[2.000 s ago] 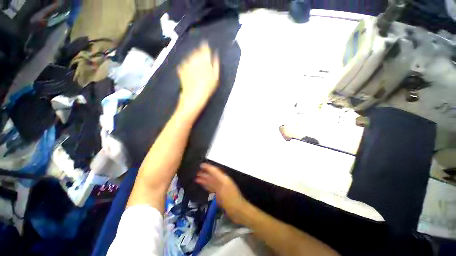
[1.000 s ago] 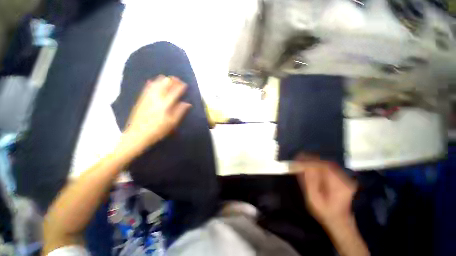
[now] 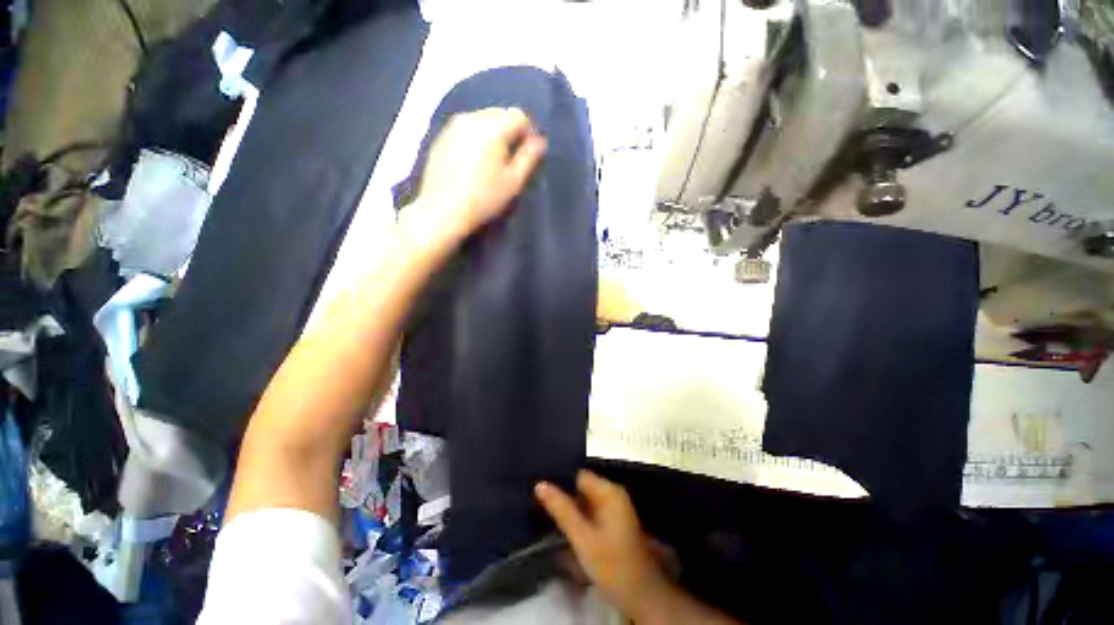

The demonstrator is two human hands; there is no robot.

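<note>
A long dark garment piece (image 3: 525, 317) with a rounded far end lies on the white table left of the needle area and hangs over the front edge towards my lap. It shows a lengthwise fold or second layer. My left hand (image 3: 483, 165) is on its far part, fingers curled on the cloth near the right side. My right hand (image 3: 599, 519) is at its lower right edge, below the table edge, thumb and finger against the cloth; whether they pinch it is unclear. A second dark stack (image 3: 873, 342) lies right of the needle, untouched.
The sewing machine head (image 3: 928, 159) stands at upper right, its presser foot (image 3: 754, 266) beside the second stack. A long dark panel (image 3: 281, 208) lies along the left table edge. Cloth bundles (image 3: 73, 281) heap at left. Scraps (image 3: 391, 537) lie below the edge. A reddish-dark tool (image 3: 1063, 350) is far right.
My right hand has left the right stack and moved left to the lower end of the garment piece. My left hand is farther up it. The view has shifted, showing more of the machine head.
</note>
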